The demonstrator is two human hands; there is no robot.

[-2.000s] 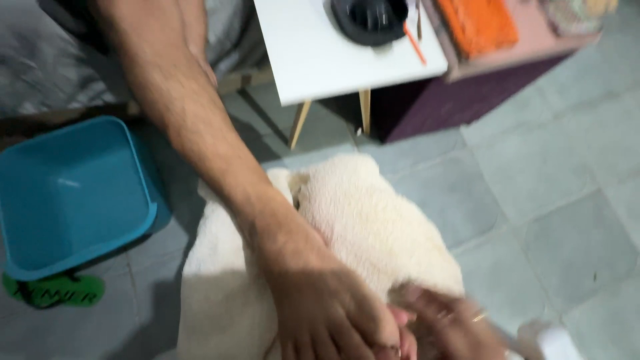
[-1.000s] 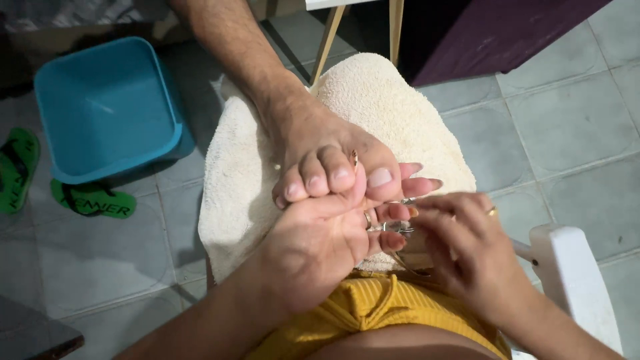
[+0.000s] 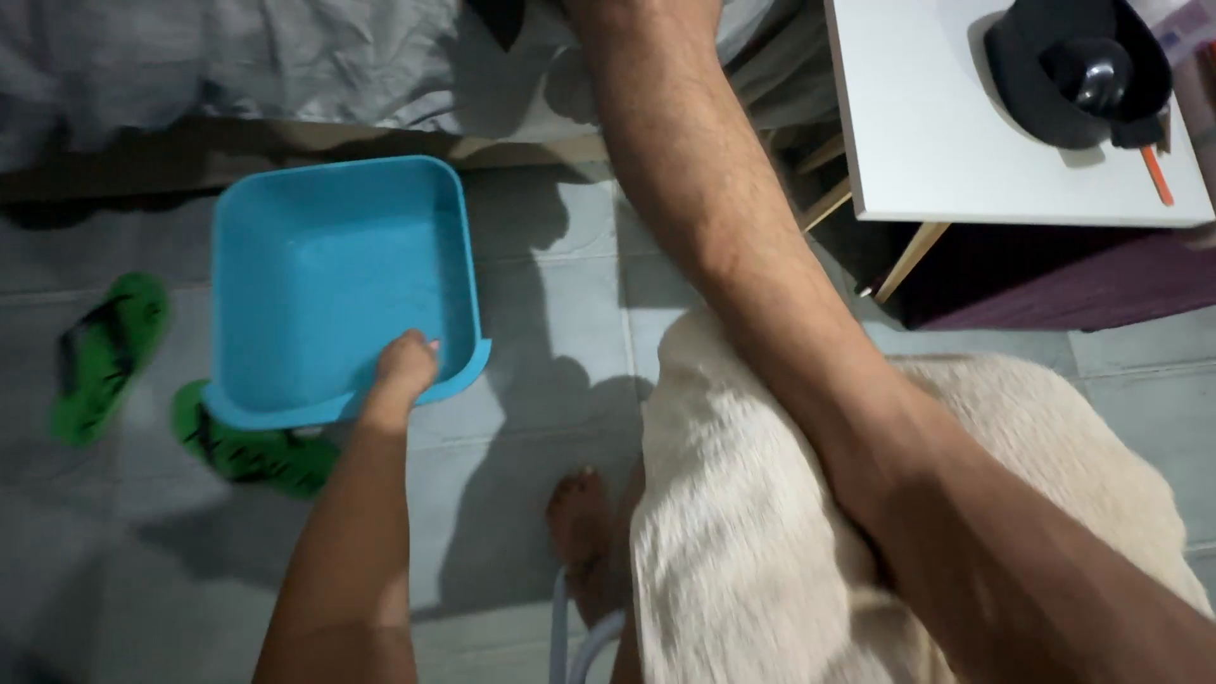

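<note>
My left hand point(image 3: 408, 366) reaches down at left and grips the near rim of a blue plastic basin point(image 3: 332, 275) on the floor, its thumb side towards the basin's right corner. Another person's bare lower leg point(image 3: 731, 228) comes from the top and rests across a cream towel point(image 3: 741, 532) over my lap. A darker forearm point(image 3: 1064, 579), apparently my right, enters from the lower right and meets the leg near the ankle. The outline of my right hand cannot be made out there, and the person's toes are not visible.
Green flip-flops point(image 3: 109, 361) lie left of and beneath the basin's near edge. A grey-covered bed point(image 3: 285, 66) runs along the top. At upper right, a white table point(image 3: 912, 114) holds a black container point(image 3: 1073, 76) and an orange stick point(image 3: 1157, 176). My bare foot point(image 3: 579, 518) is on the tiles.
A second ago my left hand was under the person's toes, and my right held a small metal tool beside them. Now my left hand is at the basin. The view has shifted strongly.
</note>
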